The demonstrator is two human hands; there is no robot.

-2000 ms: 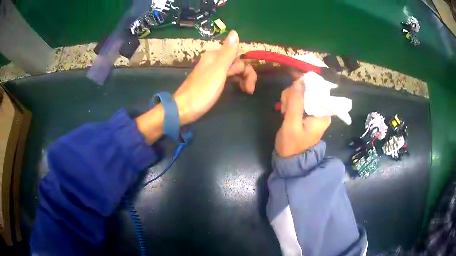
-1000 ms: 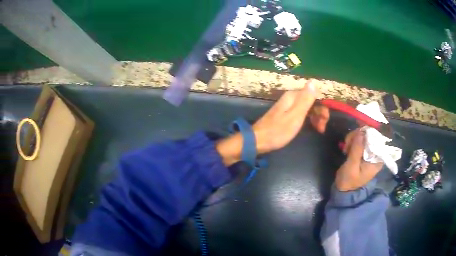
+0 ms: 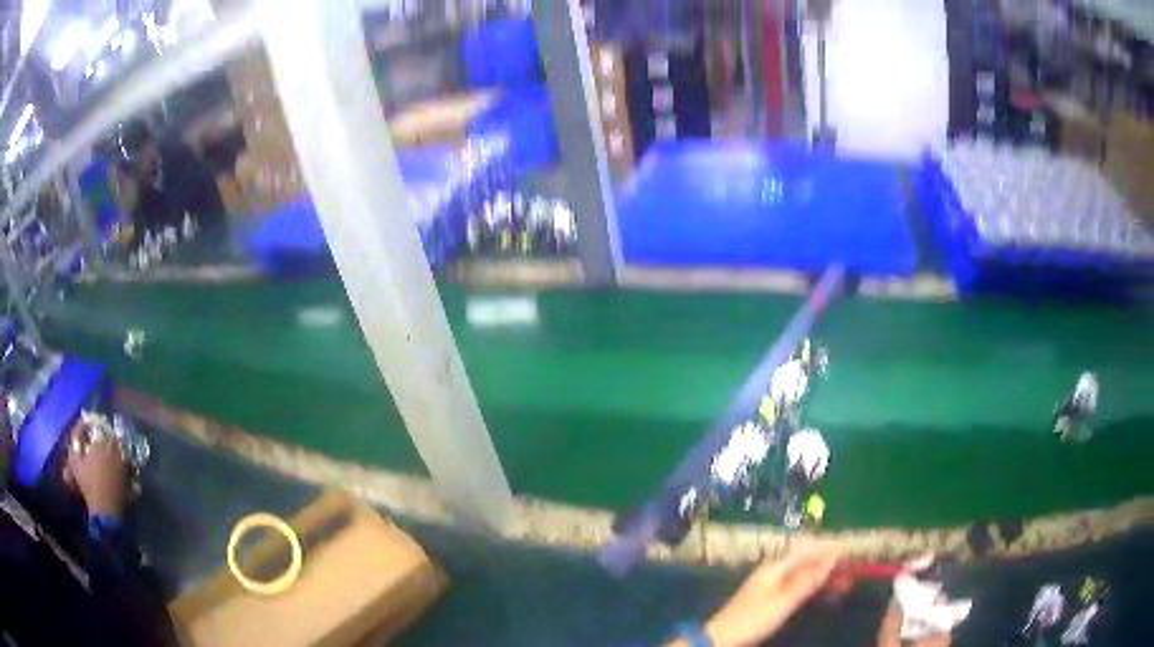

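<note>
My left hand [image 3: 775, 592], with a blue wrist band, is low in the picture beside the metal edge, its fingertips near the red handle [image 3: 876, 571]. I cannot tell whether it touches the handle. My right hand [image 3: 893, 627] is cut off by the bottom edge, with white crumpled material [image 3: 931, 607] over its fingers. The red tool runs to this hand, its tip hidden. A wired board assembly [image 3: 1048, 609] lies on the bench right of my right hand. The view is blurred.
A barrier strip [image 3: 721, 436] slants over the green belt [image 3: 570, 367], with a cluster of assemblies against it. A pale post [image 3: 380, 278] stands left of it. A cardboard box [image 3: 361, 588] carries a tape ring [image 3: 265, 588]. Another person's hand [image 3: 101, 470] is at far left. Blue trays [image 3: 772, 209] stand beyond.
The view has tilted up and left, so both hands now sit low in the picture. The far side of the line and another person have come into view. The hands' arrangement looks much the same.
</note>
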